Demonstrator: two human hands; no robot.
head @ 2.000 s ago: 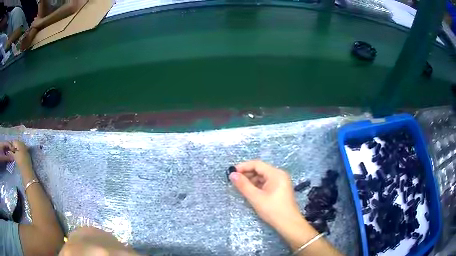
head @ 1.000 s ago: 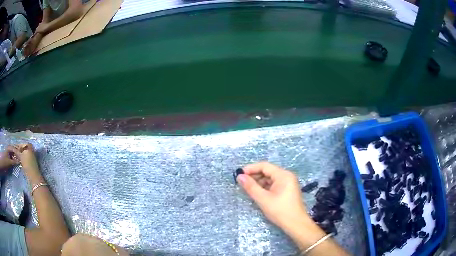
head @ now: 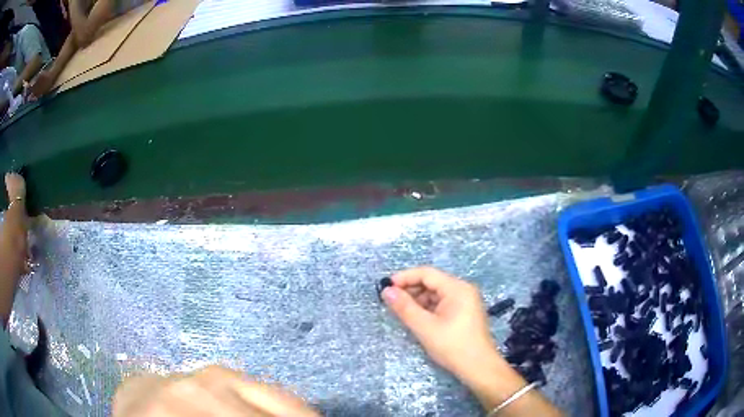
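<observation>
My right hand (head: pixel 445 322) is above the bubble wrap (head: pixel 269 285) at centre right and pinches a small black part (head: pixel 385 285) between thumb and fingertips. My left hand (head: pixel 208 395) is at the bottom edge, blurred and partly cut off; its fingertips and anything in them cannot be made out. A loose pile of small black parts (head: pixel 532 330) lies on the wrap to the right of my right hand. Beside it stands a blue tray (head: pixel 575 269) with many small black parts and white liner showing between them.
Beyond the bench runs a green conveyor belt (head: pixel 343 106) with round black housings, one at left (head: pixel 108 167) and one at right (head: pixel 619 88). A green post (head: pixel 669 98) rises behind the tray. Another person's arm (head: pixel 12 236) reaches the belt at far left. Cardboard (head: pixel 135 45) lies across the belt.
My left hand has come further into view from the bottom edge and moved right. My right hand keeps its pinch nearly in place. The neighbour's arm now reaches to the belt.
</observation>
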